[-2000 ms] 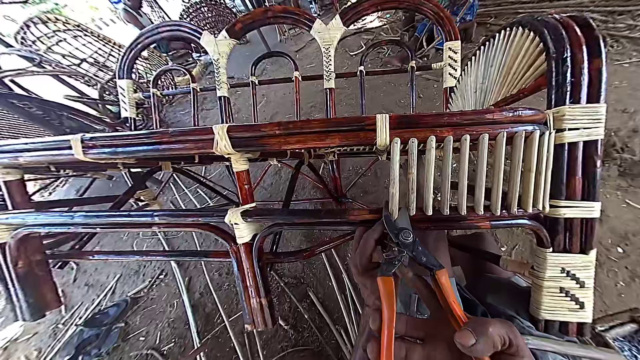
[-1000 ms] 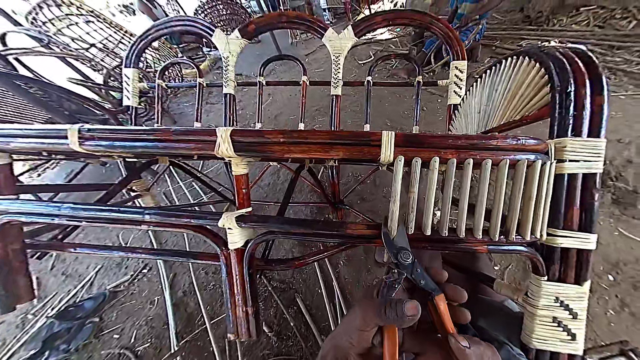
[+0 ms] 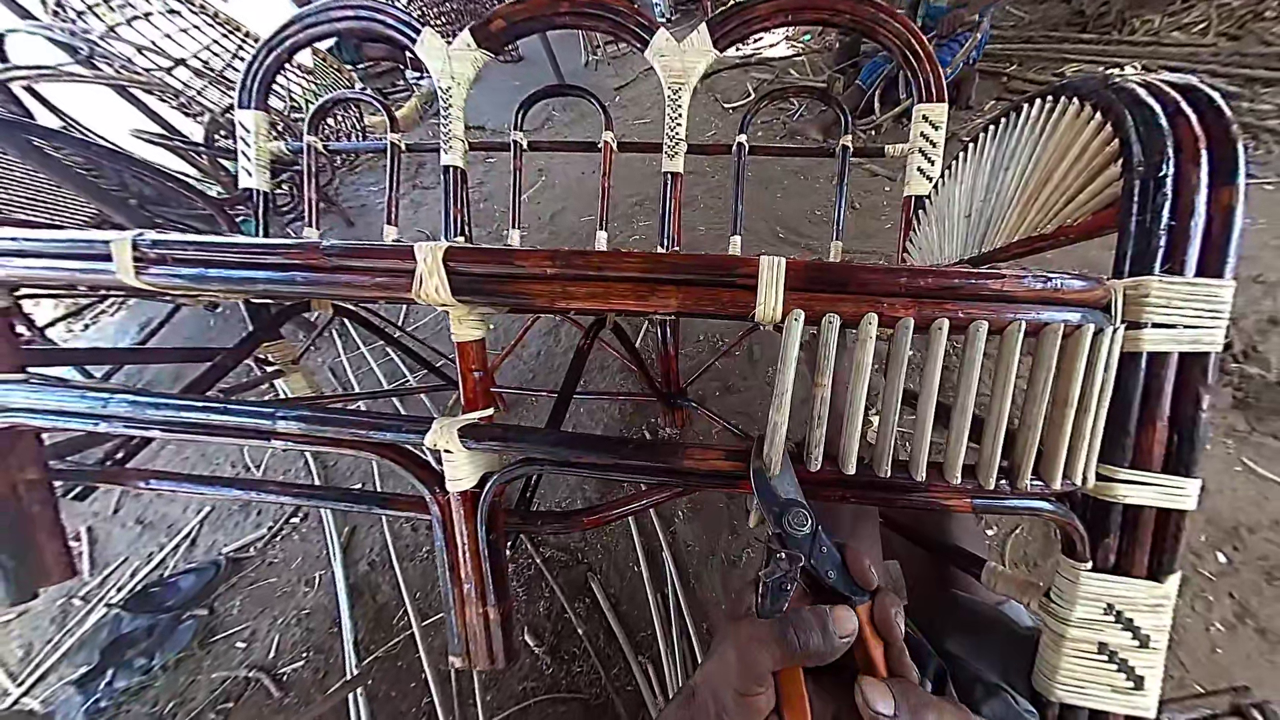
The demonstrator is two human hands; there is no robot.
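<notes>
A pair of pruning shears (image 3: pixel 800 530) with orange handles sits below the lower rail at the centre right. My left hand (image 3: pixel 745 665) is closed round its left handle, thumb on top. My right hand (image 3: pixel 905 695), cut off by the bottom edge, grips the other handle. The blades straddle the lower end of the leftmost pale wooden slat (image 3: pixel 785 390), in front of the lower rail (image 3: pixel 620 455). Several such slats stand side by side between this rail and the dark, glossy upper rail (image 3: pixel 600 280) of a cane furniture frame. Part of the handles is hidden by my fingers.
Arched back hoops (image 3: pixel 820 20) with woven bindings rise behind, and a fan of pale slats (image 3: pixel 1030 180) fills the right side. Thin canes (image 3: pixel 620 640) lie on the dirt floor. Another person (image 3: pixel 950 50) is partly visible at the top right. A dark shoe (image 3: pixel 175 585) lies at lower left.
Both hands remain on the shears, at the leftmost slat. The orange handles are closer together than two seconds ago. The view has shifted slightly.
</notes>
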